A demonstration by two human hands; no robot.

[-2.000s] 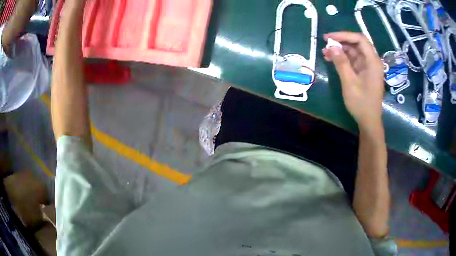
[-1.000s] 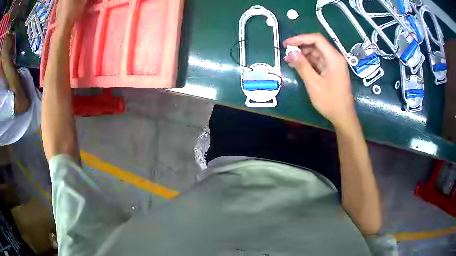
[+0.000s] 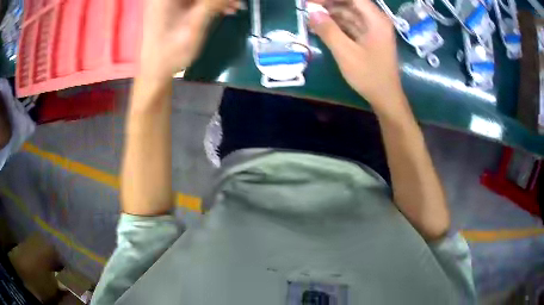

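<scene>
A loop-frame housing (image 3: 281, 58) lies on the dark green bench top in front of me, its wide end with the blue band towards me and its loop cut off by the top edge. A thin dark and reddish wire curves beside it. My right hand (image 3: 358, 44) is at the housing's right side, with a small white part (image 3: 316, 8) pinched between thumb and fingers. My left hand (image 3: 182, 30) is blurred at the top edge, left of the housing, and partly over the tray's right side. Whether it holds anything cannot be told.
The salmon-pink foam tray (image 3: 128, 39) lies at the left. More housings (image 3: 422, 30) lie piled at the right, with a small pale ring (image 3: 433, 59) near them. A brown box edge (image 3: 529, 77) is at the far right. Part of another person's clothing (image 3: 15, 122) shows at the left edge.
My left hand has come from over the tray's far left to near the housing. My right hand still pinches the white part and is now closer to the loop. The view has shifted, so the bench sits higher.
</scene>
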